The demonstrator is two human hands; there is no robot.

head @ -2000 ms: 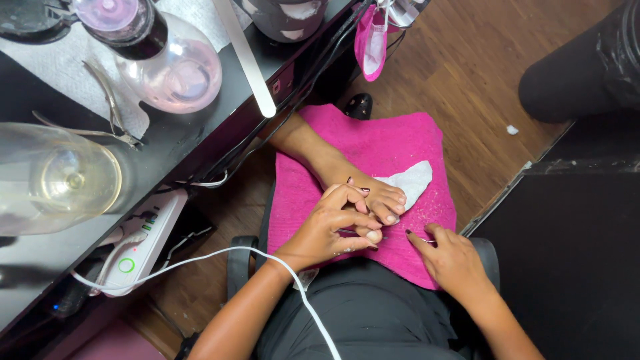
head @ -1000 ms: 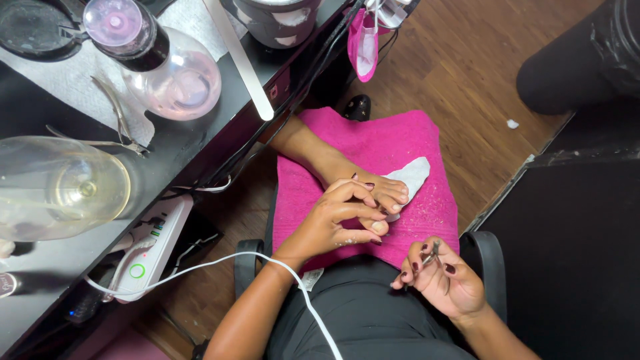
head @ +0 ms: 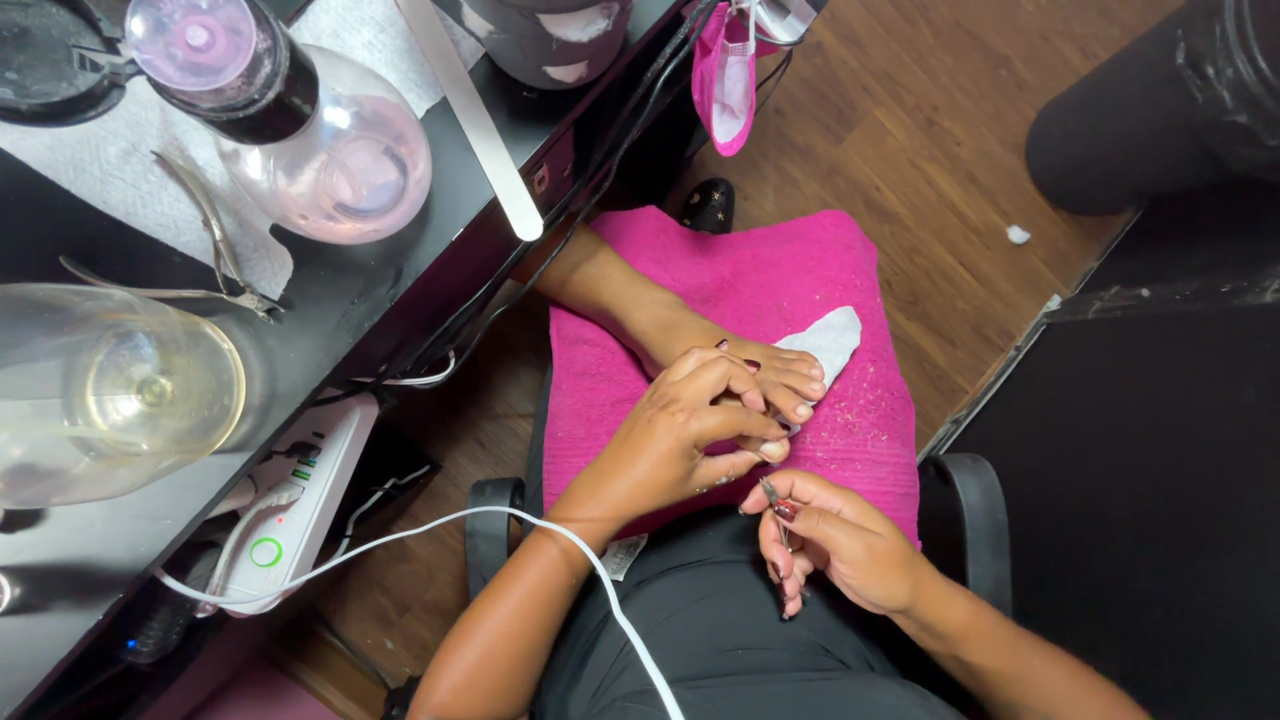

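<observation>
Another person's bare foot (head: 680, 325) rests on a pink towel (head: 730, 255) spread over my lap. My left hand (head: 685, 430) grips the near side of that foot, its fingers around the big toe. In my right hand (head: 825, 540) is a small metal nipper (head: 772, 492), its tip pointing up toward the big toe but apart from it; the fingers hide most of its handles. White tissue (head: 835, 340) lies under the toes. Small pale flakes are scattered on the towel to the right of the foot.
A dark tabletop at left holds pump bottles (head: 350, 160), a clear container (head: 120, 395), metal nippers (head: 225, 265) and a nail file (head: 480, 130) jutting past its edge. A white cable (head: 600, 570) crosses above my left forearm from a white device (head: 300, 510). A black bin (head: 1130, 110) stands at upper right.
My right hand, first low over the towel's right side, drew back toward my lap, where the metal tool came into view, and has since moved left toward the toes. My left hand stays at the foot.
</observation>
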